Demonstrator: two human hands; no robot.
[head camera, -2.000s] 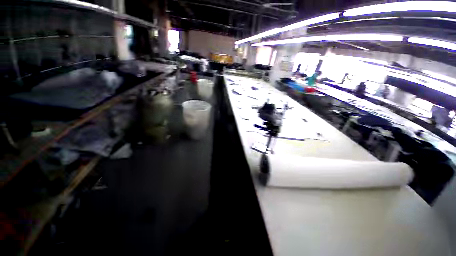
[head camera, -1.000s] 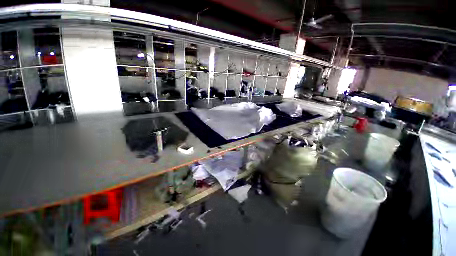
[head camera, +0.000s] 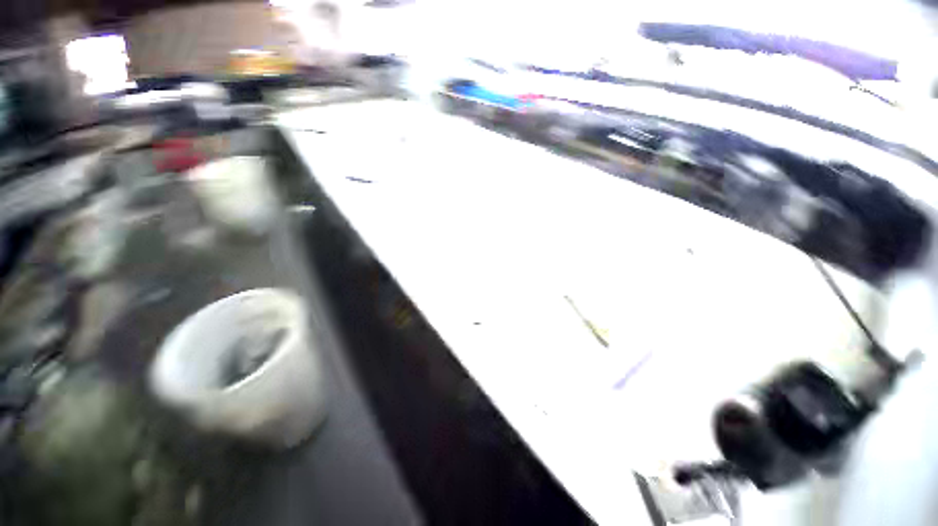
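Note:
No hand of mine shows in the head view. The cutting machine (head camera: 797, 421), dark and blurred, stands at the lower right on the long white table (head camera: 494, 277). Shiny metal parts are beside it at the bottom, and a thin dark rod or cable runs up and left from it. The table surface is overexposed, so I cannot tell whether paper or cloth lies there. A few small dark and yellowish marks show on it.
A white bucket (head camera: 247, 370) with dark contents stands on the floor left of the table. A second white bucket (head camera: 237, 193) and a red object (head camera: 177, 154) are farther back. Blurred material lines the left. Dark cloth heaps (head camera: 823, 195) lie beyond the table at the right.
The view has swung right, away from the left-hand table and shelves, back to the long white table. The cutting machine is now near at the lower right. The image is strongly blurred.

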